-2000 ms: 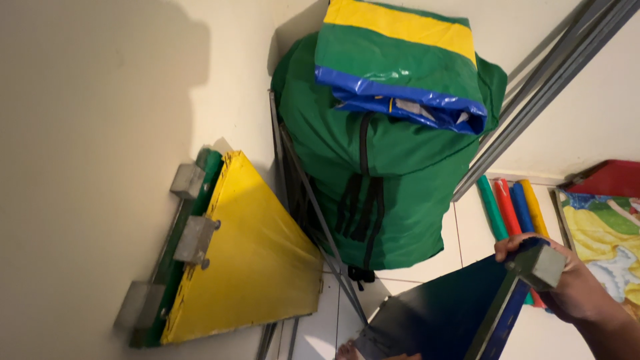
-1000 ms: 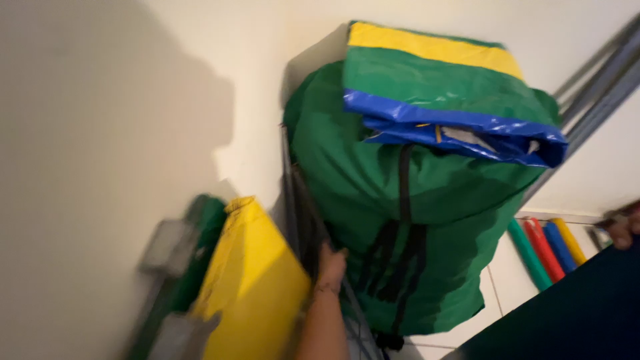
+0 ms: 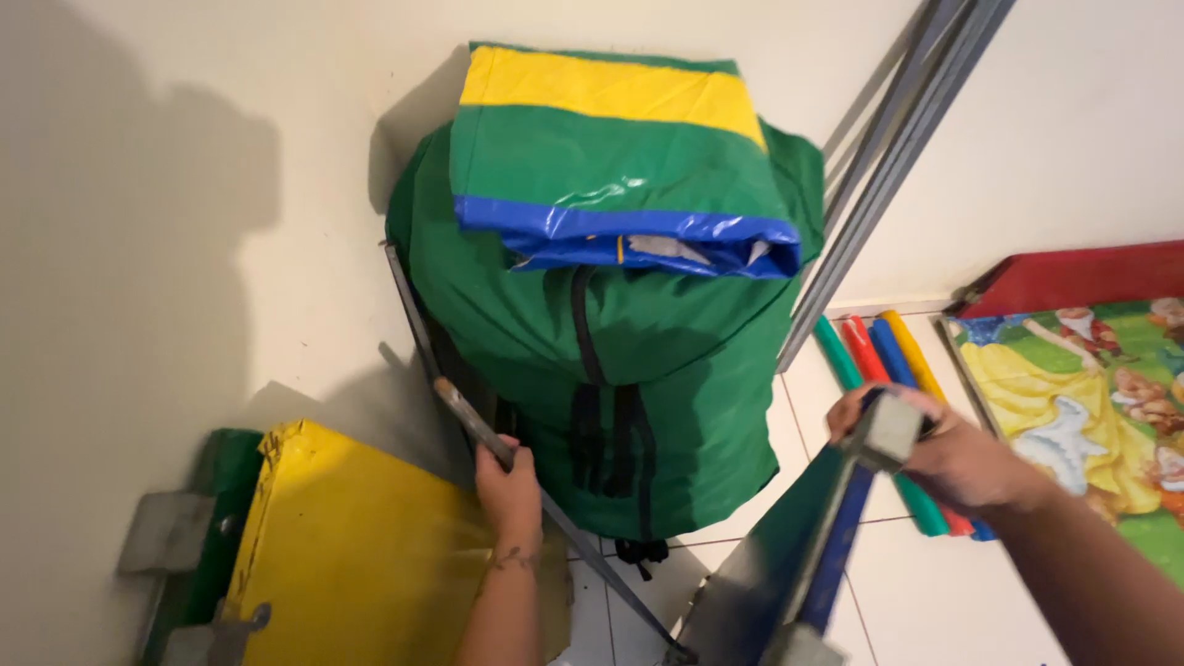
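My left hand [image 3: 509, 486] is closed around a thin grey metal bar [image 3: 573, 532], which slants down to the right in front of a large green fabric bag [image 3: 518, 342]. My right hand [image 3: 925, 444] grips the upper end of a blue and green panel [image 3: 795, 546] beside its grey block [image 3: 890, 430]. On top of the bag lies a folded green, yellow and blue vinyl sheet [image 3: 610, 157]. A yellow panel [image 3: 351, 546] with a green edge and grey blocks leans at the lower left, near my left forearm.
Long grey metal bars [image 3: 888, 176] lean on the wall at the right. Green, red, blue and yellow tubes [image 3: 893, 351] lie on the white tiled floor [image 3: 888, 592]. At the far right is a printed panel [image 3: 1064, 407] with a red panel [image 3: 1091, 277] behind it.
My left hand, low by the blue panel at first, has moved up to the bars beside the bag and now holds one. My right hand still holds the blue and green panel.
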